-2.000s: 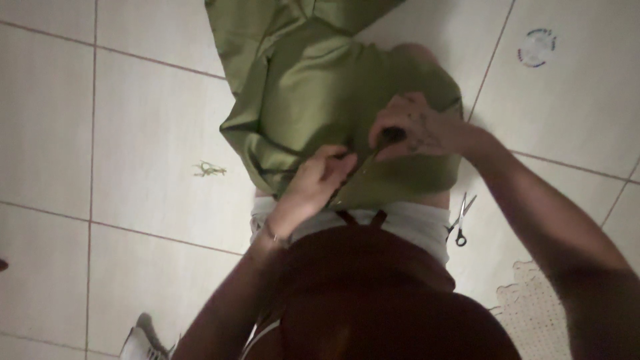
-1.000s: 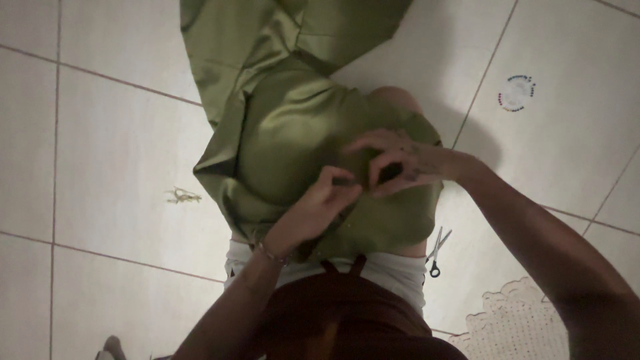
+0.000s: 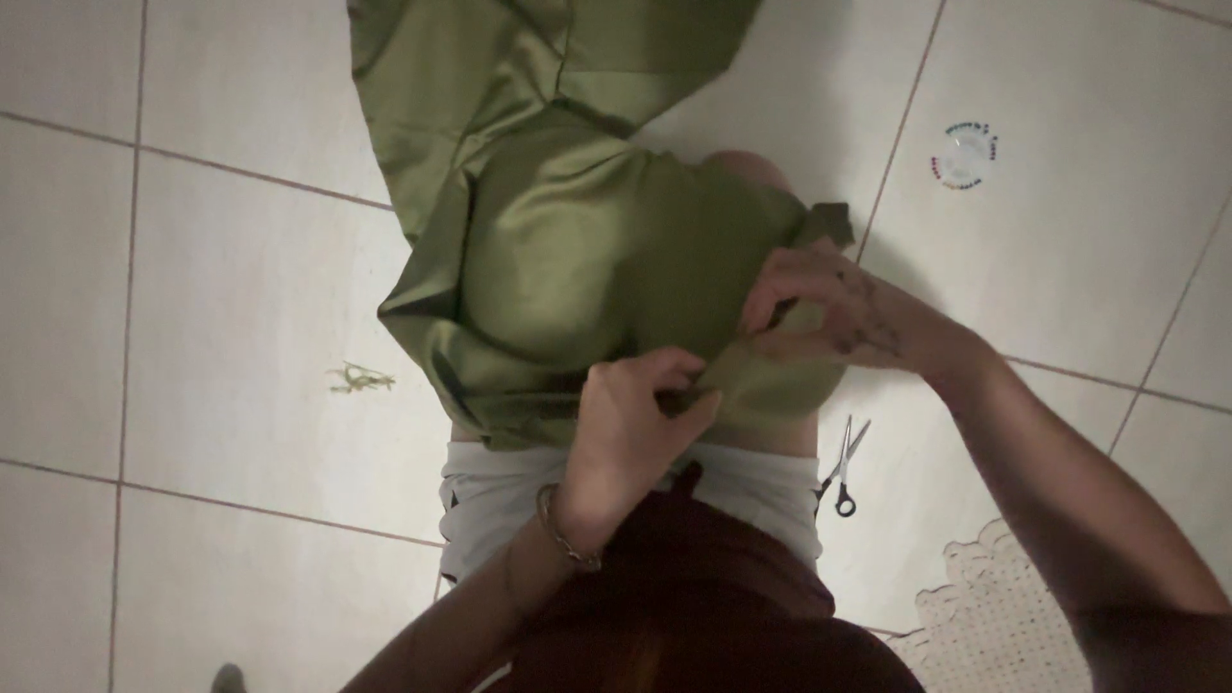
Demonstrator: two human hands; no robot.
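Note:
Green satiny fabric point(image 3: 549, 260) lies over my lap and runs on to the floor at the top of the view. My left hand point(image 3: 640, 423) pinches its edge between thumb and fingers, near my waist. Up and to the right, my right hand point(image 3: 818, 308) holds another part of the same edge, so a strip of cloth spans the two hands. Whether a pin or needle is between the fingers cannot be told. Scissors point(image 3: 844, 467) with black handles rest partly spread on the floor, right of my hip.
A round wheel of colored-head pins point(image 3: 963, 156) lies on the tiled floor at the upper right. Green thread scraps point(image 3: 362, 378) are on the tiles at left. A crocheted mat point(image 3: 1001, 621) with a scalloped edge is at the lower right.
My hands, close together one second ago, are now farther apart along the fabric edge. My right hand has moved outward, to the right.

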